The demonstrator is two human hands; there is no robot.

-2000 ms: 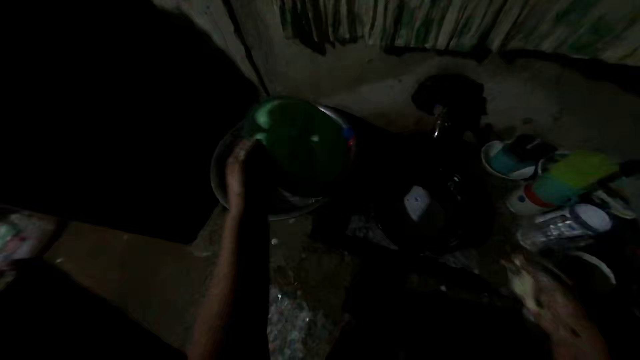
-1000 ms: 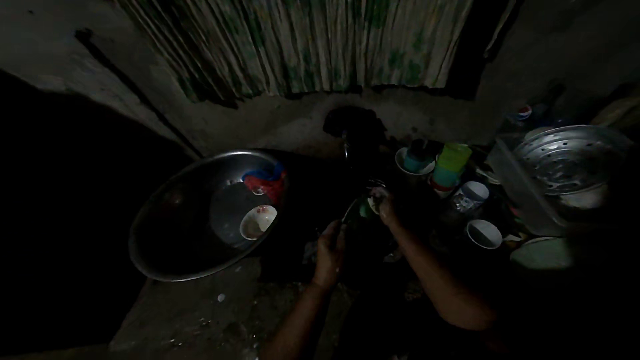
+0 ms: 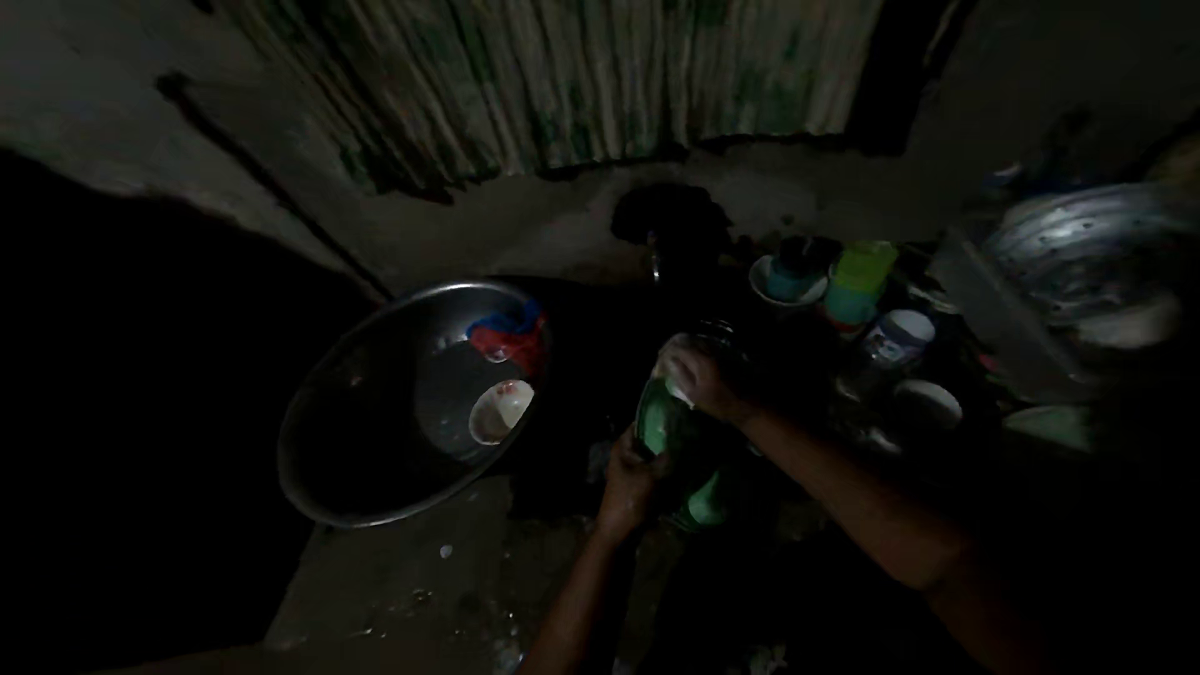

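Near the middle of the head view, my left hand (image 3: pixel 630 478) grips the lower edge of a green dish (image 3: pixel 656 422), which is tilted. My right hand (image 3: pixel 696 375) presses something pale, perhaps a sponge or cloth, on the dish's upper part. Below it lies another green item (image 3: pixel 708 502), partly in shadow. To the left stands a large metal basin (image 3: pixel 394 511), holding a white bowl (image 3: pixel 502 411) with a reddish pattern and a red and blue cloth or wrapper (image 3: pixel 511 337). Darkness hides what lies directly under both hands.
At right are a white bowl (image 3: pixel 761 286) with a teal cup in it, a yellow-green cup (image 3: pixel 864 267), a clear jar (image 3: pixel 895 342), a white cup (image 3: pixel 928 403) and a perforated metal colander (image 3: pixel 1069 234) by a grey tray (image 3: pixel 1003 319). A curtain (image 3: pixel 600 84) hangs behind.
Two seconds ago my left hand held a large green item over the basin; it is now by my right hand at the centre, on a green dish. The view has shifted.
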